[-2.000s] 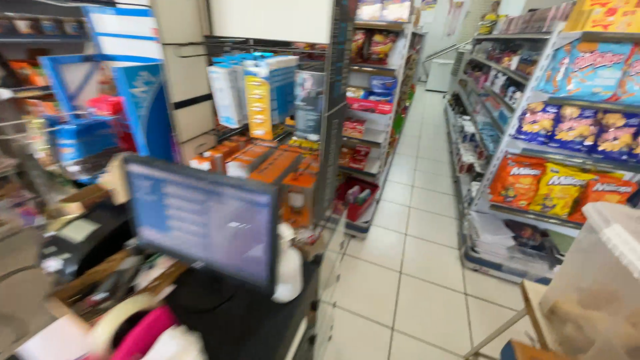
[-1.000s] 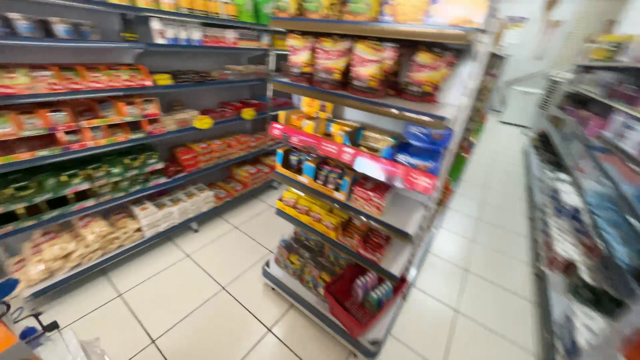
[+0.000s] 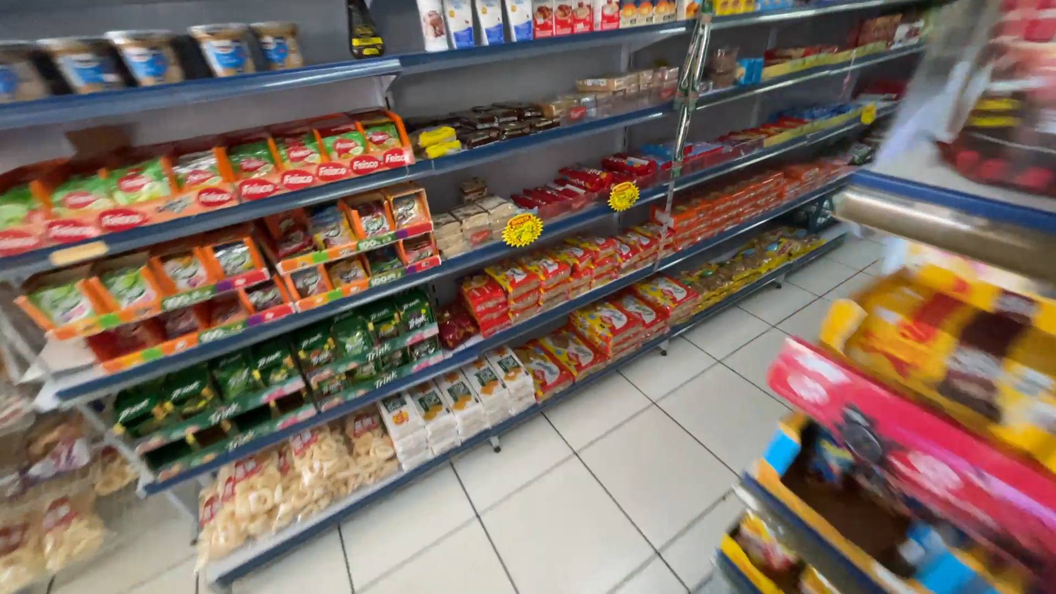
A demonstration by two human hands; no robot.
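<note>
Neither my left hand nor my right hand shows in the head view, so what they hold or touch is hidden. Ahead stands a long shop shelf unit with blue edges. It bears Frisco drink-mix sachets (image 3: 198,175) in orange display boxes, green Trink sachets (image 3: 352,337) below them, and bags of ring-shaped snacks (image 3: 318,458) at the bottom left. White packets (image 3: 450,408) lie beside those bags. Red and yellow packets (image 3: 606,322) are stacked toward the middle. Plastic tubs (image 3: 148,58) with blue labels line the upper left shelf.
At the right, close by and blurred, a second shelf rack (image 3: 932,219) holds yellow packs (image 3: 932,346) behind a pink strip. Between the two units runs a white tiled floor (image 3: 594,487). More bags of snacks (image 3: 62,528) hang or lie at the lower left edge.
The view has swung left and nearer to the long shelf unit. The monitor and counter seen two seconds ago are out of view.
</note>
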